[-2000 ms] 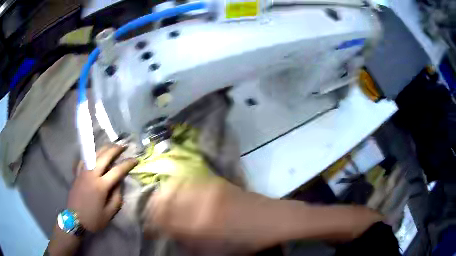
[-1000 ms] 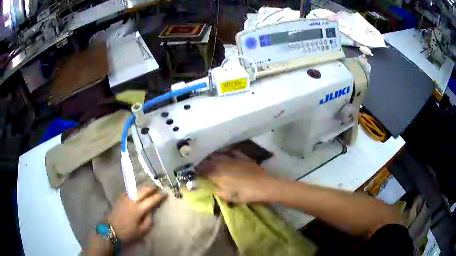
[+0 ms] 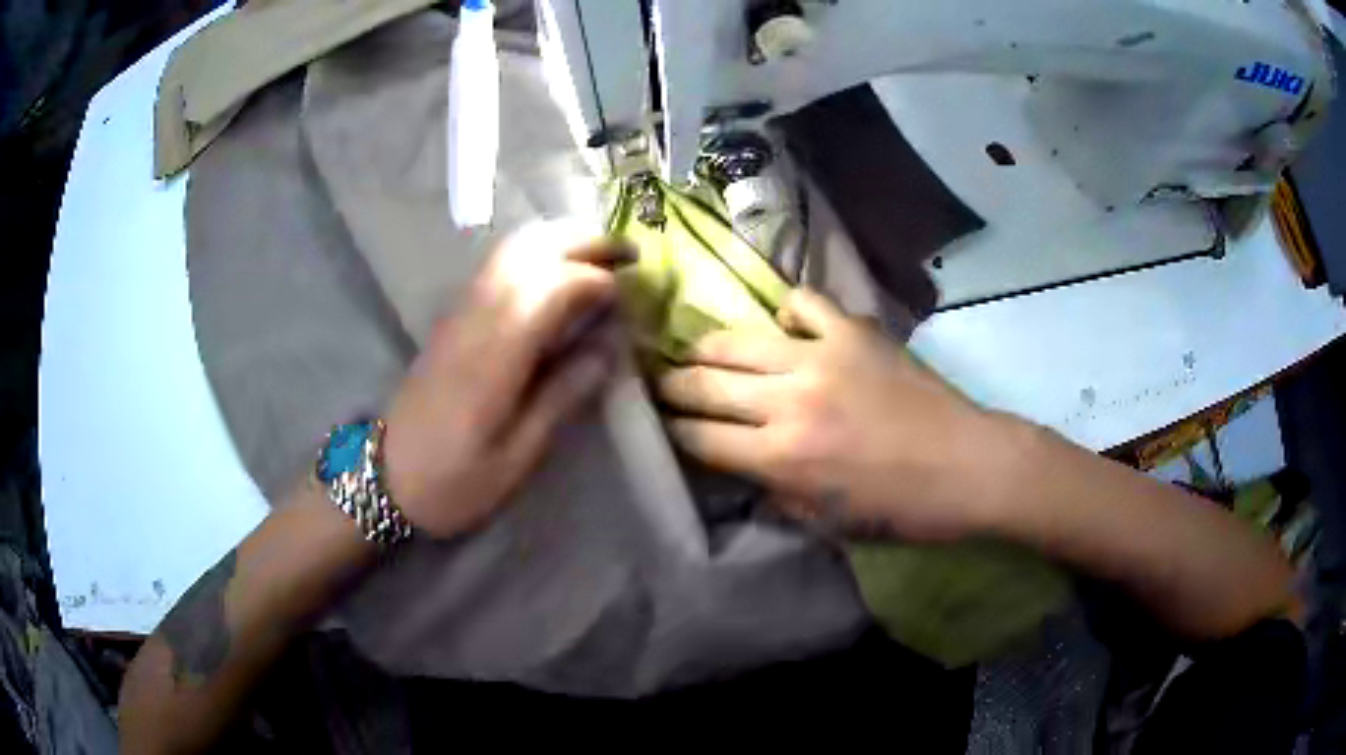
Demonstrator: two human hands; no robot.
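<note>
The grey-taupe panel (image 3: pixel 487 590) spreads over the machine table and hangs toward my lap. The lime-green fabric piece (image 3: pixel 709 273) lies under the presser foot (image 3: pixel 645 199) and runs below my right hand; more of it hangs at lower right. My left hand (image 3: pixel 509 369), with the watch on its wrist, is slightly blurred and pinches the cloth edge just in front of the foot. My right hand (image 3: pixel 827 406) lies on the lime-green fabric with its fingertips holding it, right of my left hand. The needle cannot be made out.
The white sewing machine (image 3: pixel 945 37) crosses the top. A white strip with a blue top (image 3: pixel 473 126) hangs left of the needle area. A beige panel (image 3: pixel 281 59) lies at upper left, and a dark brown panel (image 3: pixel 871 185) lies under the machine arm. The white table (image 3: pixel 111 369) surrounds the cloth.
The view has moved closer and lower. My right hand has come from beside the machine head toward me onto the lime-green fabric. My left hand has closed on the cloth nearer the foot.
</note>
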